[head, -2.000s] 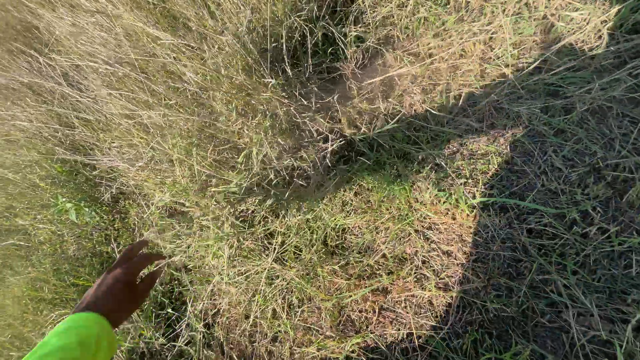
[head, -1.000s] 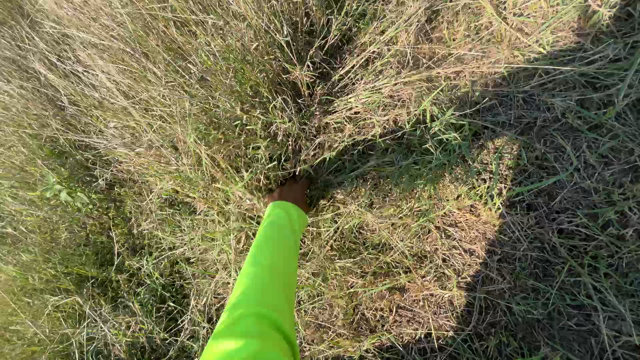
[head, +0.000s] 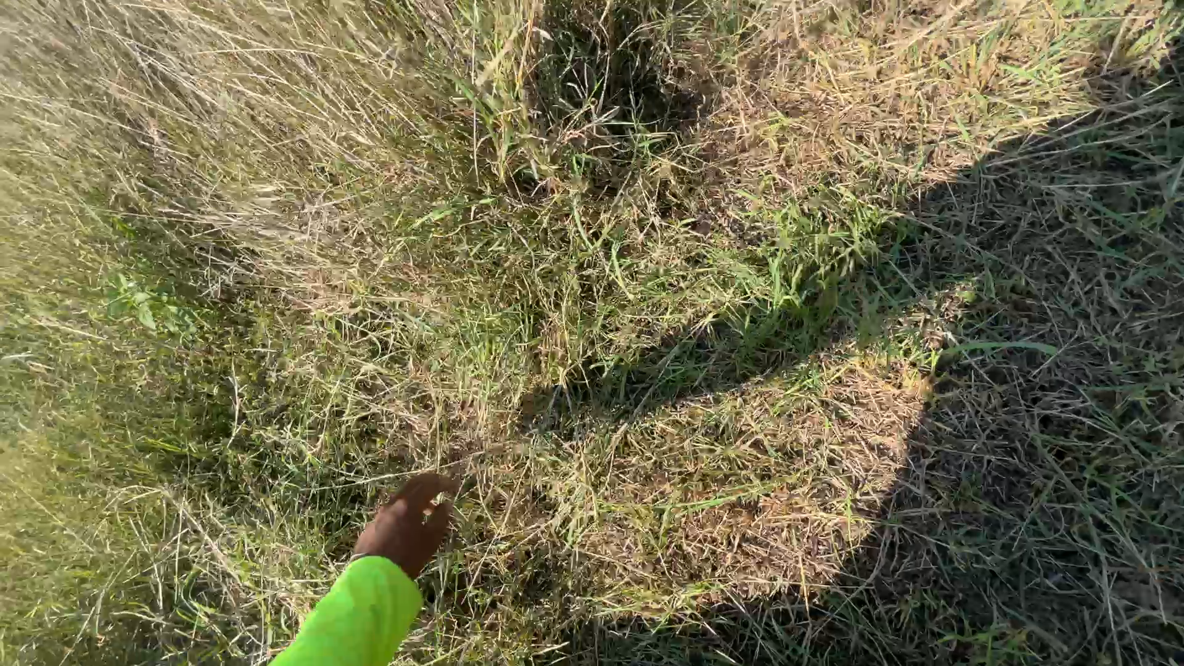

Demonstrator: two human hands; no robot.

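Note:
My left hand (head: 407,523), in a bright lime-green sleeve (head: 356,615), is low and left of the middle of the head view. Its fingers are bent, with a small gap of light between them, and point toward the dry grass (head: 499,462) beside them. The fingertips blend into the stems, so I cannot tell whether they pinch any blades. My right hand is out of the picture.
Tall dry grass (head: 277,102) leans across the upper left. A leafy green weed (head: 146,303) grows at the left. Short, flattened grass (head: 768,527) covers the lower middle, and a dark shadow (head: 1045,462) lies over the grass at the right.
One second ago my left hand was down in the base of the grass clump with the arm stretched out; now it is back lower and to the left, with the hand in sight.

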